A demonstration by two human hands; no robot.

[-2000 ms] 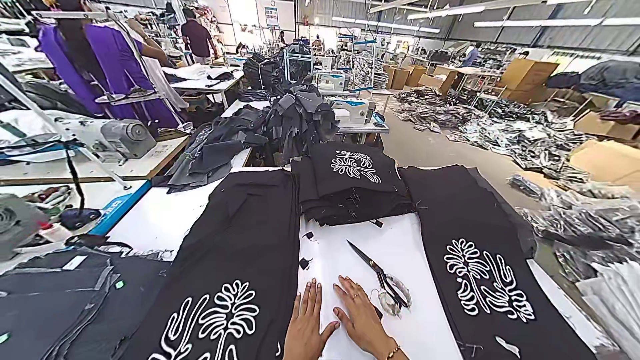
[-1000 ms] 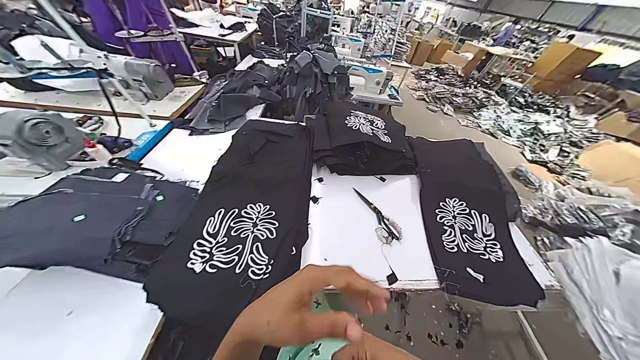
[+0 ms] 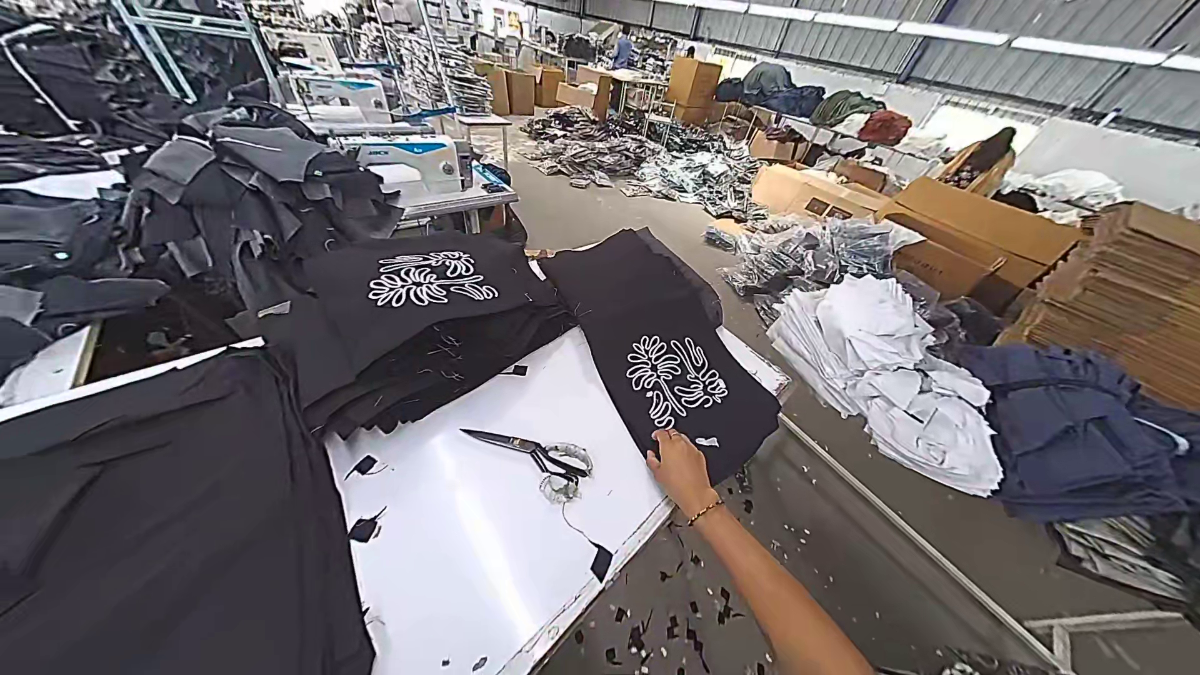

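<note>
My right hand, with a beaded bracelet at the wrist, touches the lower left edge of a black fabric panel that bears a white plant design. Whether its fingers pinch the cloth cannot be told. Black-handled fabric shears lie on the white tabletop, thin material wound round their handles. Behind them is a stack of black panels, the top one with a similar white design. Plain black cloth covers the table's left part. My left hand is out of view.
Small black scraps lie on the table, more on the floor beyond its edge. A sewing machine stands behind, beside heaped dark cloth. To the right are white cloth pieces, navy bundles and cardboard boxes. A person is far back.
Both hands were in front of me, near the table's front edge; now my right hand is at the right-hand black panel and my left hand has left the view. The view has swung right.
</note>
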